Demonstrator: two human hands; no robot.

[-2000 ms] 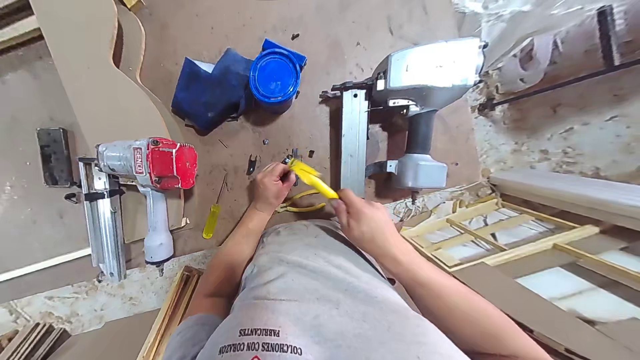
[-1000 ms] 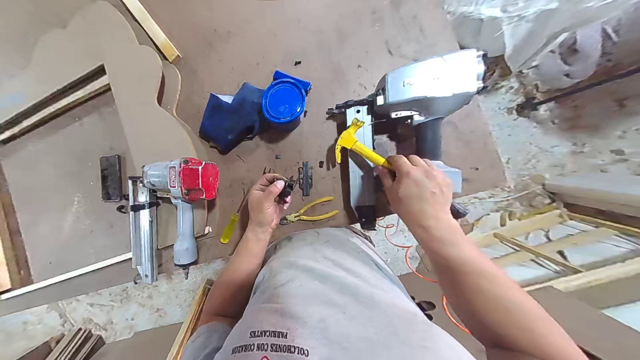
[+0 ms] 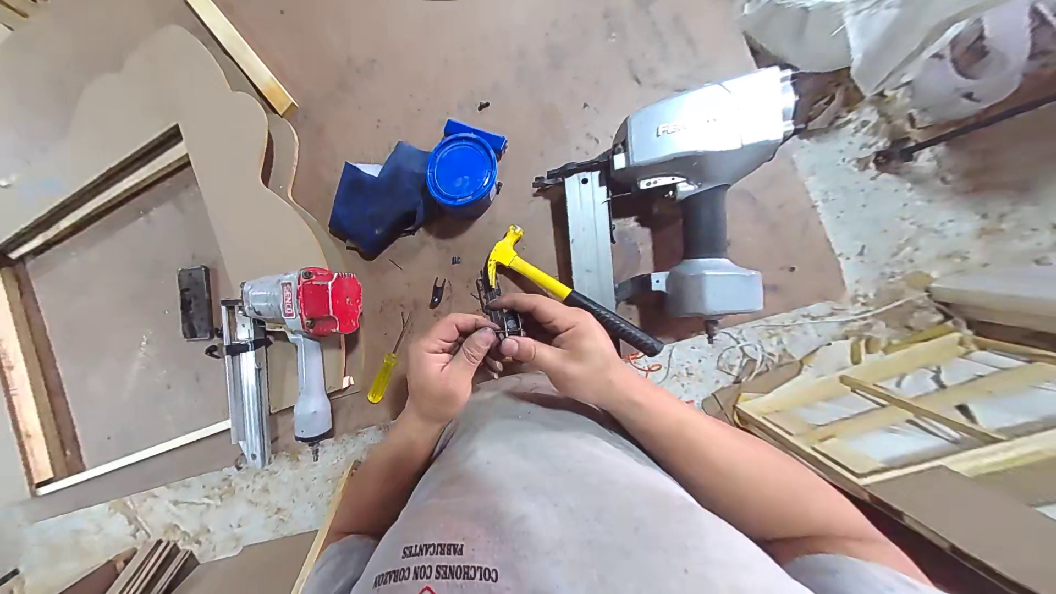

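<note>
Near the table's front edge, my left hand [image 3: 450,363] and my right hand [image 3: 569,342] meet around a small dark metal part [image 3: 505,318], both gripping it between thumb and fingers. Just beyond them a yellow claw hammer [image 3: 536,274] with a black grip lies on the table. A small black forked piece [image 3: 437,292] rests left of the hammer head. Left of my left hand is a yellow-handled screwdriver [image 3: 383,378]. A large silver pneumatic stapler [image 3: 701,132] lies to the right, and a red and grey pneumatic stapler [image 3: 305,313] to the left. The pliers are not visible.
A blue-lidded container [image 3: 462,169] stands beside a dark blue cloth [image 3: 382,198] beyond my hands. At the left are a black block [image 3: 195,302] and cut brown board panels [image 3: 186,99]. Wooden frames [image 3: 907,404] stand at the lower right, beyond the table edge.
My right hand has let go of the hammer, which now lies on the table, and has moved left to the dark part at my left hand.
</note>
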